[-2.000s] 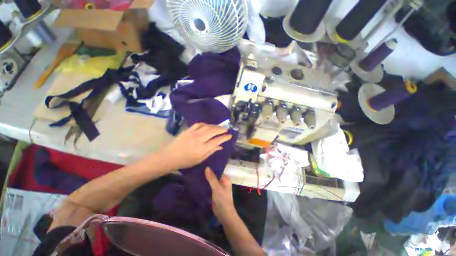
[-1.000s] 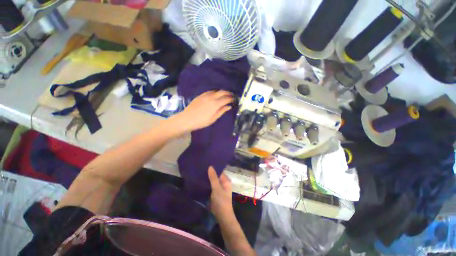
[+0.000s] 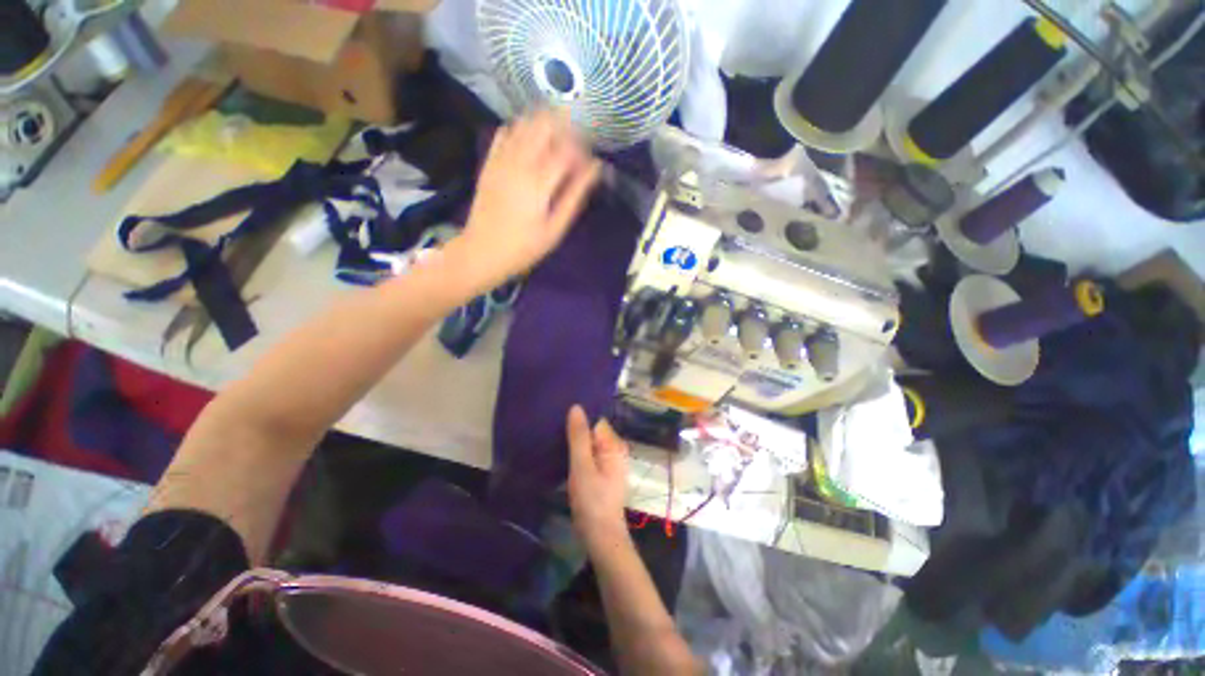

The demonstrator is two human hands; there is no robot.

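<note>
A long dark purple fabric piece (image 3: 562, 330) lies along the left side of the cream-white overlock machine (image 3: 760, 291), from near the fan down over the table's front edge. My left hand (image 3: 535, 192) is blurred, over the far end of the fabric just in front of the fan; what its fingertips hold is unclear. My right hand (image 3: 601, 475) is at the near right edge of the fabric, below the needle area, with the edge between thumb and fingers. The needle area (image 3: 648, 324) is dark and its details are hard to see.
The desk fan (image 3: 582, 66) stands behind the machine. Dark strips (image 3: 225, 297) and white scraps lie on the table at left, near a cardboard box (image 3: 311, 66). Thread cones (image 3: 985, 106) stand at right. Red threads (image 3: 654, 522) hang at the machine's front. Pink-rimmed glasses cross the bottom.
My left hand has moved from beside the needle area away towards the fan. The fabric's far part has shifted back and its near part looks narrower and straighter. My right hand stays near the front edge.
</note>
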